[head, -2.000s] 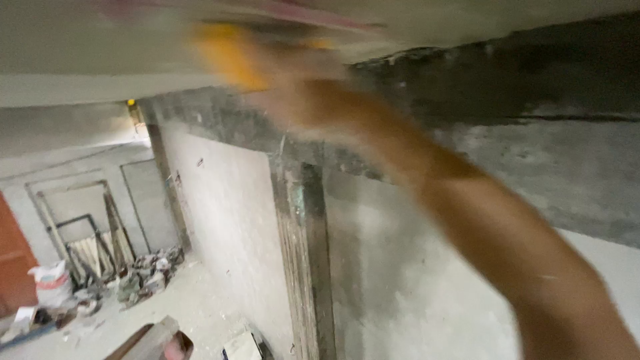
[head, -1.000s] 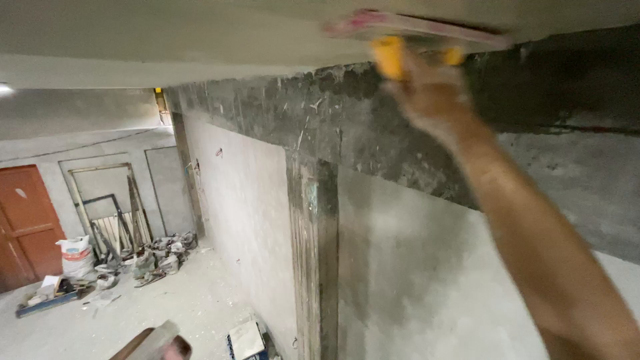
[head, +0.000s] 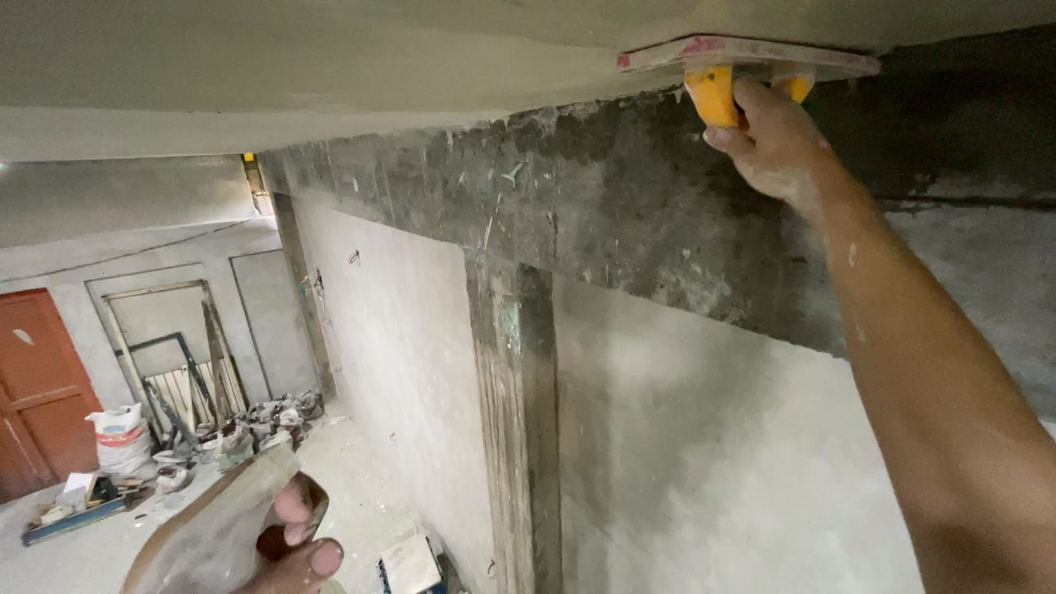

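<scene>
My right hand (head: 771, 140) is closed round the yellow handle of a plastering float (head: 660, 58), at the upper right. Its flat board, edged in worn pink and white, lies up against the pale ceiling (head: 371, 66), just over the dark band at the top of the wall. Low at the left, my left hand (head: 301, 528) has its fingers curled round a plaster-smeared tool (head: 214, 520); its lower part is cut off by the frame, and its exact kind cannot be told.
A ridged concrete column (head: 516, 412) stands against the wall. Down on the floor are a box-like object (head: 411, 568), a white sack (head: 124, 441), rubble (head: 272, 421) and a blue-edged tray (head: 74, 524). Old frames (head: 157, 289) lean beside a red door (head: 41, 379).
My right hand and the float have travelled rightward along the ceiling, from left of the dark band's right part to above it. My left hand stays low at the left, still holding its tool.
</scene>
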